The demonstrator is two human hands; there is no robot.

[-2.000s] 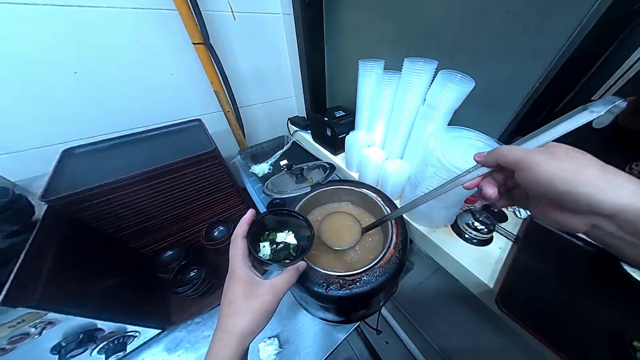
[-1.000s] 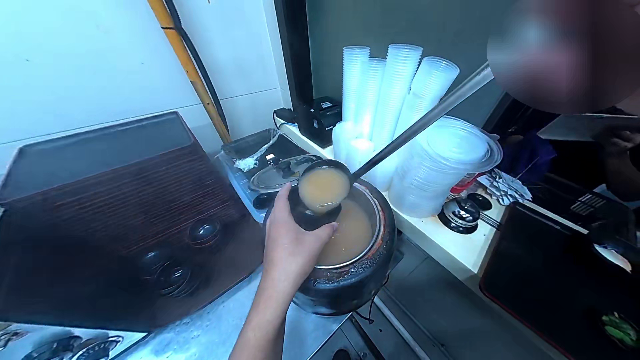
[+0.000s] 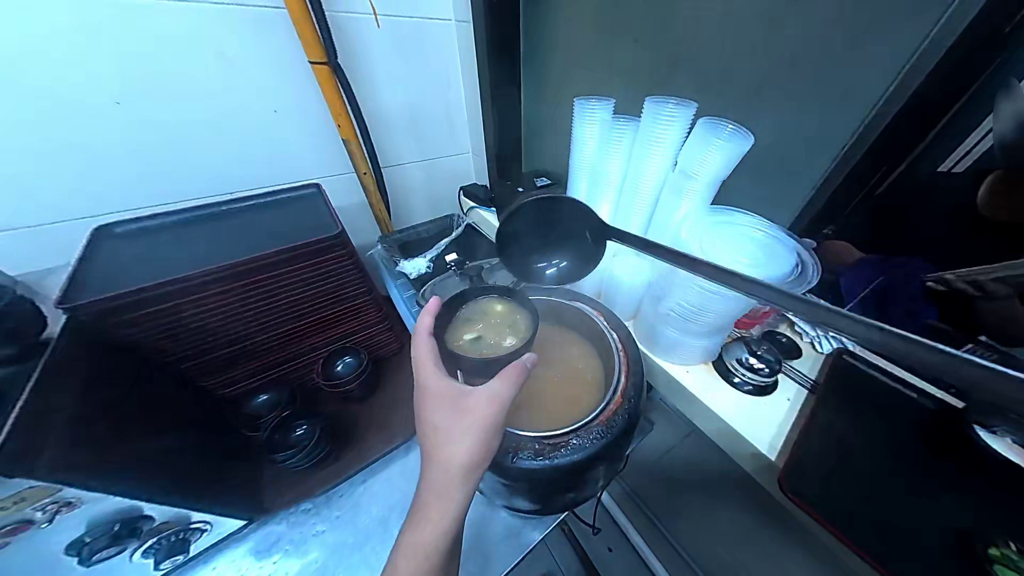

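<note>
My left hand [image 3: 464,416] holds a small black bowl [image 3: 488,324] of cloudy soup with pale pieces in it, above the left rim of the soup pot. The soup pot [image 3: 572,480] is a dark, round warmer with a metal inner pot of light brown soup [image 3: 560,376]. Over the pot's far side hangs a ladle [image 3: 552,240], its dark bowl tilted and no soup visible in it. The ladle's long handle runs to the right edge of the view. My right hand is out of view.
Stacked dark trays [image 3: 264,296] stand at the left, with small black bowls [image 3: 344,364] on a tray before them. Stacks of clear plastic cups [image 3: 664,160] and lids [image 3: 744,248] fill the counter behind the pot. A black tray [image 3: 896,472] lies at right; a person's arm shows beyond.
Two seconds ago the bowl held only greens and white pieces; now soup fills it. The ladle, full over the bowl one second ago, has moved up and away. My right hand has left the view.
</note>
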